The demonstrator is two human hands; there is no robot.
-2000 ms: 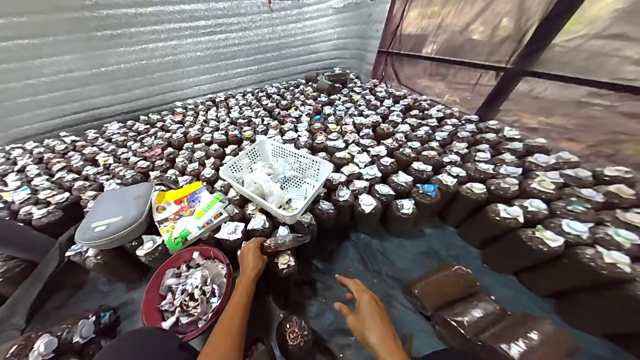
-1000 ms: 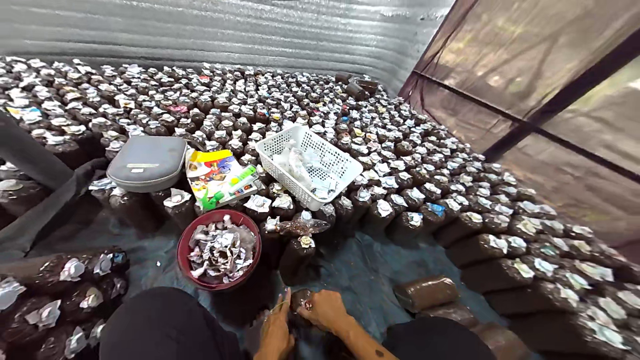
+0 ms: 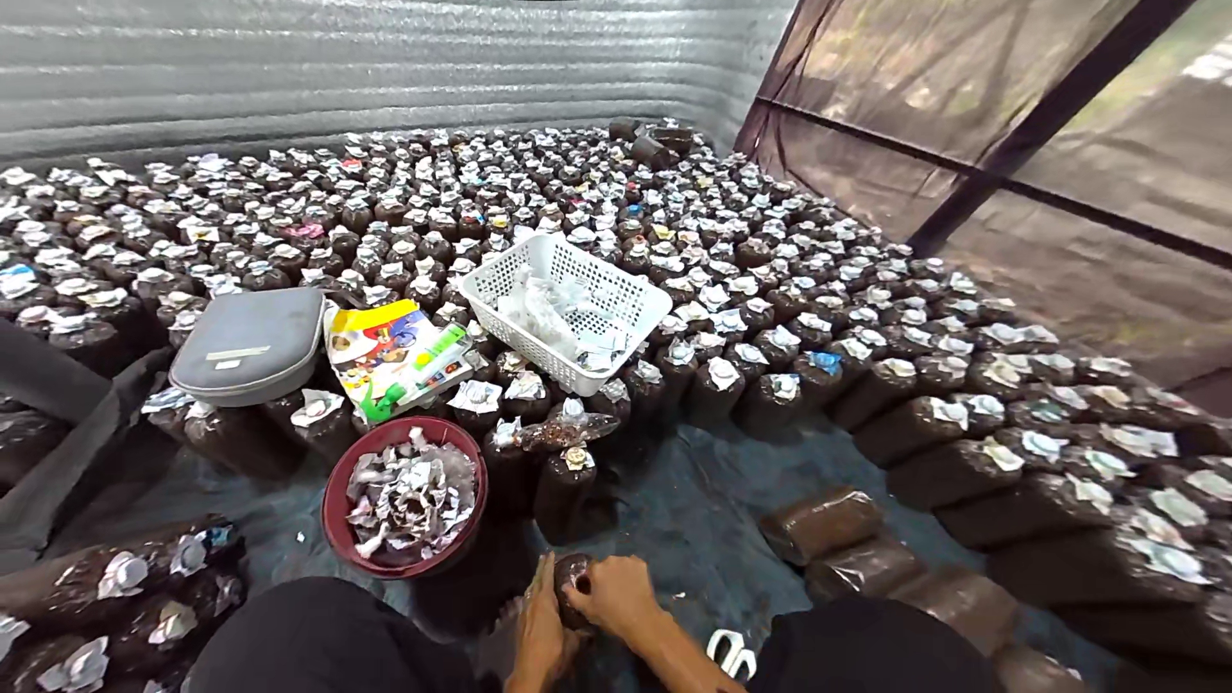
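Between my knees, a dark substrate-filled plastic bag (image 3: 572, 577) stands upright with both hands at its top. My left hand (image 3: 542, 626) wraps its left side. My right hand (image 3: 616, 597) has its fingers curled on the bag's top right edge. Just beyond stands another filled bag (image 3: 563, 496) with a paper-covered neck, and a clear plastic bottle or bag with dark residue (image 3: 568, 431) lies across the bag tops. To the left is a dark red tub (image 3: 337, 520) of crumpled paper scraps. White-handled scissors (image 3: 731, 654) lie by my right knee.
A white perforated basket (image 3: 525, 351) holding clear plastic pieces, a grey zip case (image 3: 252, 337) and a colourful printed packet (image 3: 380, 346) rest on rows of paper-capped bags. Brown filled bags (image 3: 828, 525) lie at right on dark sheeting (image 3: 693, 500). More capped bags (image 3: 125, 577) lie at left.
Two seconds ago my hands were apart, the left near the bottle-like plastic piece and the right free; both have come down together onto the bag. The view has shifted.
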